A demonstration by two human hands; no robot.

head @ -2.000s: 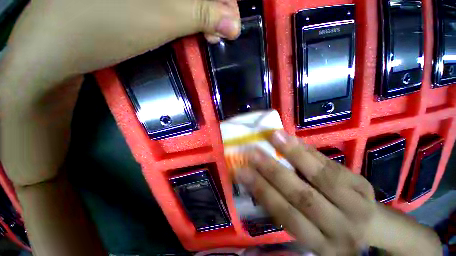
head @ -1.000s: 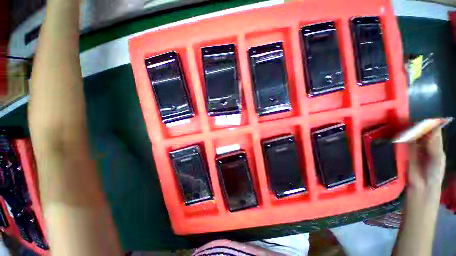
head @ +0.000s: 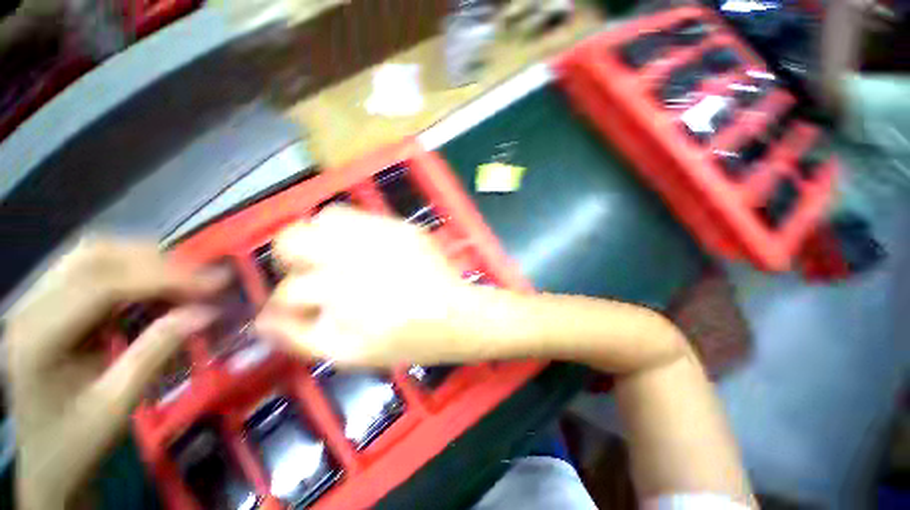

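Observation:
The red foam tray [head: 519, 289] lies tilted below me with dark glossy phones in its pockets, such as the phone [head: 289, 450] in the near row. My left hand [head: 95, 339] is over the tray's left end, thumb and fingers bent around a dark blurred patch; whether it grips a phone there is unclear. My right hand [head: 369, 289] is over the tray's middle, fingers curled beside the left fingertips and hiding several pockets. Both hands are motion-blurred. The squeegee card does not show.
Another red tray with phones [head: 659, 164] stands at the upper right. A yellow binder clip [head: 499, 177] lies on the green bench top [head: 599, 234]. A white wipe [head: 394, 90] and a whitish bottle [head: 469, 45] are on the brown board. A grey conveyor strip [head: 120, 120] curves at the left.
The view has swung, bringing the second tray and brown board into sight. My right hand has come from the tray's right end to its middle, close to my left hand. The card no longer shows.

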